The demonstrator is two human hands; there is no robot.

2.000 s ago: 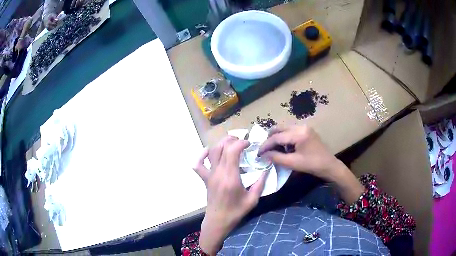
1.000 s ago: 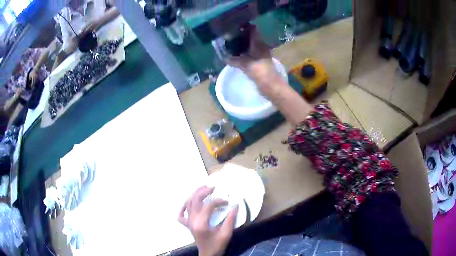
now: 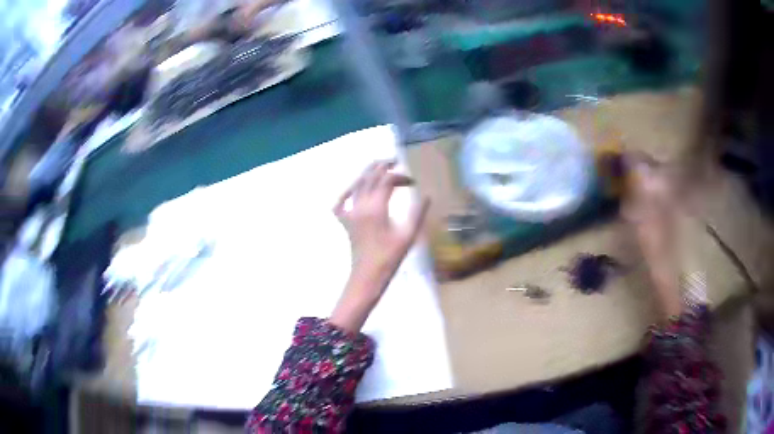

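Observation:
The whole view is motion-blurred. The white round fixture bowl (image 3: 528, 197) stands on its green base. A white shape with a small dark spot shows inside, too blurred to identify surely. My left hand (image 3: 379, 208) is over the white sheet (image 3: 297, 280), left of the bowl, fingers apart, with nothing visible in it. My right hand (image 3: 655, 199) is right of the bowl by the right yellow button box (image 3: 609, 172); it is smeared and its fingers cannot be made out. The left yellow button box (image 3: 468, 254) is between my left hand and the bowl's front.
A pile of black parts (image 3: 591, 273) and a smaller brownish pile (image 3: 535, 293) lie on the cardboard (image 3: 509, 347). White impellers (image 3: 161, 263) lie at the sheet's left. A red display (image 3: 608, 18) glows at the back. A carton edge is at far right.
The white impeller has left the front edge, and a white shape now shows in the bowl. My left hand has moved up over the sheet. My right hand has moved from above the bowl to its right.

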